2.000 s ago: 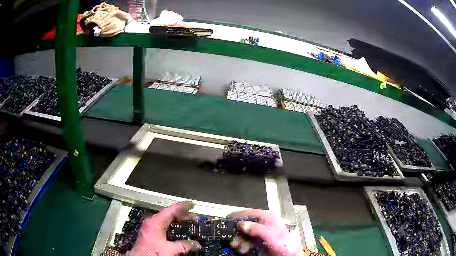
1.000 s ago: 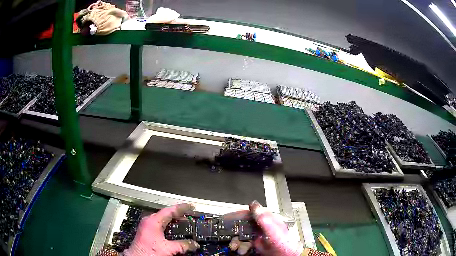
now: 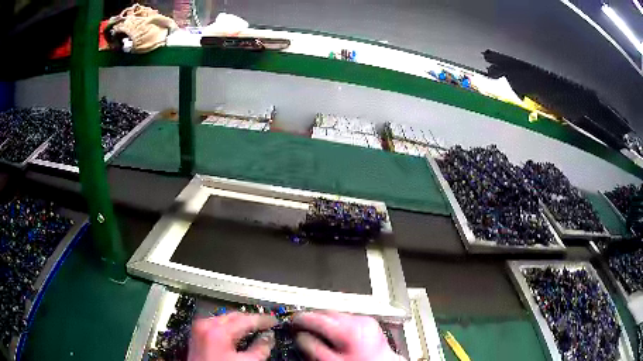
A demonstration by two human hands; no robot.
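Observation:
My left hand [image 3: 229, 337] and my right hand [image 3: 345, 337] are close together at the bottom, with curled fingers nearly meeting. Dark board parts with blue and red specks show between and behind the fingers; I cannot tell whether a board is held or these lie in the tray. The near tray [image 3: 147, 323], white-framed and holding dark boards, is under my hands. A second white-framed tray [image 3: 158, 252] lies just beyond, overlapping its far edge. A heap of small circuit boards [image 3: 344, 220] sits at its right end.
Full trays of boards stand at the left [image 3: 37, 243] and right [image 3: 493, 201], with another nearer right [image 3: 574, 310]. A yellow stick [image 3: 457, 347] lies right of the near tray. A green post [image 3: 92, 155] and shelf rail [image 3: 317, 69] cross the view. Pale stacks [image 3: 347, 130] line the wall.
The board strip's flat dark face, held between both hands before, no longer shows. My right hand has moved left, towards my left hand. The trays have stayed in place.

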